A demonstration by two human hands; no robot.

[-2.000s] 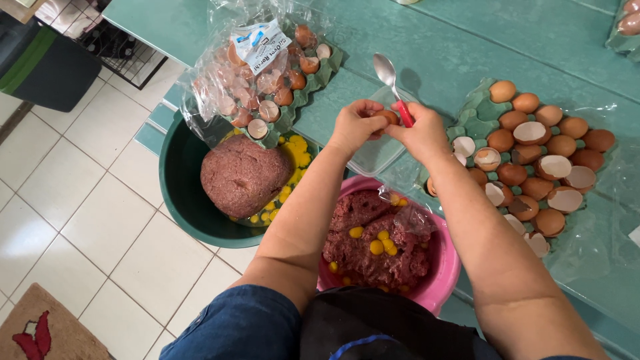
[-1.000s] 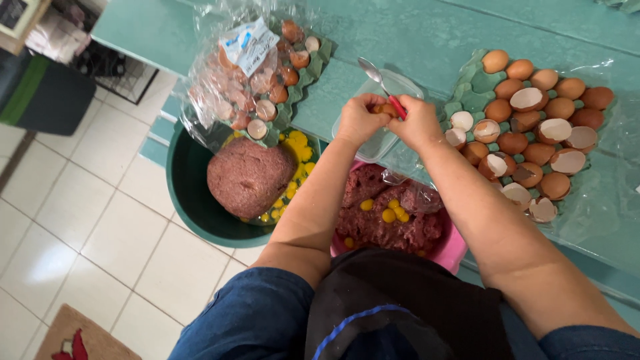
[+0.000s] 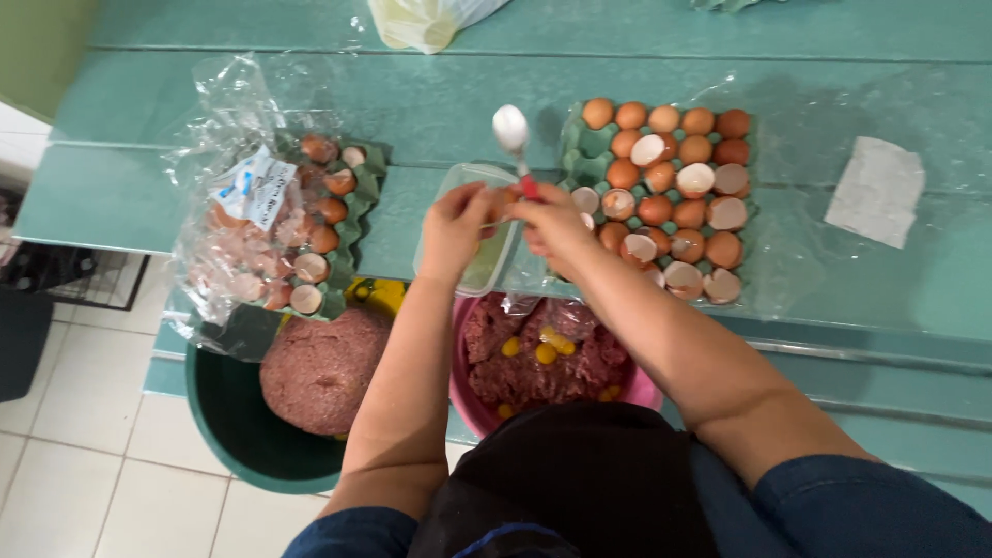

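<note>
Above a clear plastic container [image 3: 487, 260] with pale liquid, my left hand [image 3: 463, 225] and my right hand [image 3: 549, 217] meet at a brown egg [image 3: 502, 203], whose state their fingers hide. My right hand also grips the red handle of a metal spoon [image 3: 511, 130], its bowl pointing away from me. Just below, a pink basin [image 3: 457, 387] holds ground meat [image 3: 519, 380] with several egg yolks on it. A green egg tray [image 3: 587, 147] on the right bears whole brown eggs and broken shells.
At left, another egg tray [image 3: 364, 182] with shells under clear plastic wrap overhangs a dark green basin [image 3: 203, 418] of ground meat [image 3: 325, 372] and yolks. A white paper piece [image 3: 877, 190] lies at right on the green table [image 3: 806, 101]. A plastic bag [image 3: 428, 19] is at the far edge of view.
The view has shifted, showing more of the table. My hands stay together over the clear container, with the spoon still in my right hand.
</note>
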